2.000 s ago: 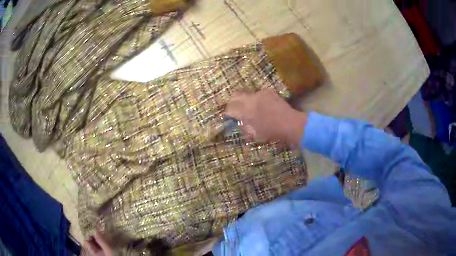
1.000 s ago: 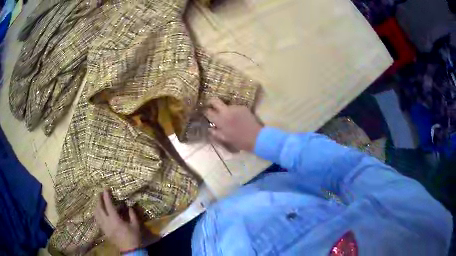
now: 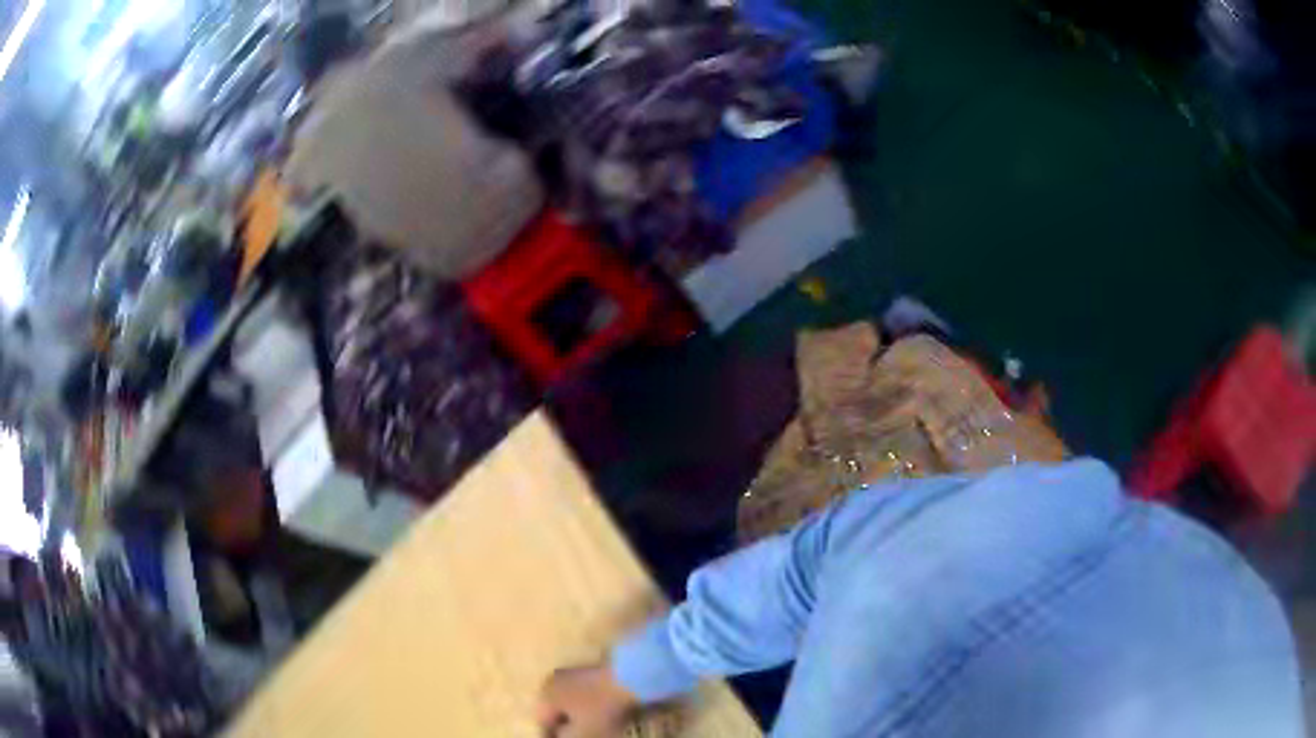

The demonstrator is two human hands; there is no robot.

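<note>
The view is blurred and turned away from the work. My right hand (image 3: 589, 701) is low in the picture over the pale plywood table (image 3: 476, 577), cut off by the bottom edge. A dark scrap of what looks like tweed (image 3: 661, 719) shows beside it. I cannot tell whether the hand holds anything. My left hand is out of the picture. A heap of brown-gold tweed garments (image 3: 924, 411) with glittering flecks lies past the table's right edge, beside my light blue sleeve.
A red plastic stool (image 3: 556, 296) stands beyond the table, next to purple patterned cloth piles (image 3: 397, 361). A white box (image 3: 779, 245) and blue cloth (image 3: 765, 123) lie near it. Another red stool (image 3: 1241, 425) stands at the right on the dark green floor (image 3: 1010, 188).
The view has swung to the right, away from the jacket. The jacket body and my left hand have left the picture. My right hand now shows at the bottom edge.
</note>
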